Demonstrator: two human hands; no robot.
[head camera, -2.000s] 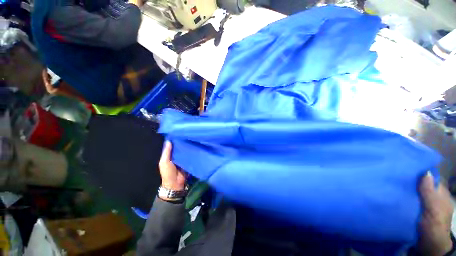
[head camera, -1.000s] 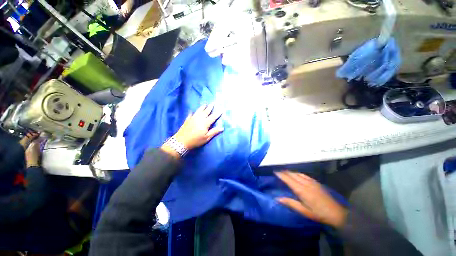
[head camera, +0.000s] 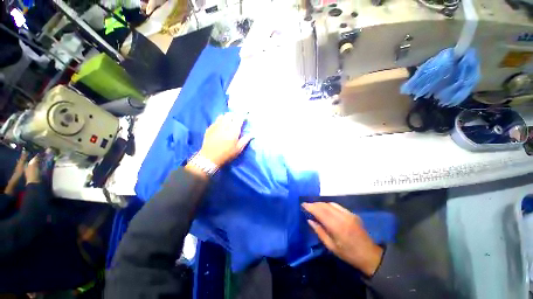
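Observation:
The bright blue garment piece (head camera: 251, 216) lies over the white table's front edge and hangs down towards my lap; part of it reaches back on the table's left side. My left hand (head camera: 221, 141), with a metal watch at the wrist, rests palm down on the cloth, thumb apart; glare partly washes out its fingertips. My right hand (head camera: 345, 235) is over the hanging cloth below the table edge, fingers stretched and thumb apart. The needle area (head camera: 318, 87) of the cream sewing machine (head camera: 380, 38) is in glare, to the right of and beyond my left hand.
A light-blue tassel (head camera: 445, 76) hangs from the machine head, above black scissor loops (head camera: 429, 117) and an oval tray (head camera: 491, 129). A white side surface (head camera: 485, 233) is at the right. Another machine (head camera: 70, 122) and a person's hands (head camera: 29, 169) are at the left.
The view has swung from the held-up cloth to the machine. Since the middle frame, the cloth's back part has shifted left and narrowed, and my right hand has moved slightly left.

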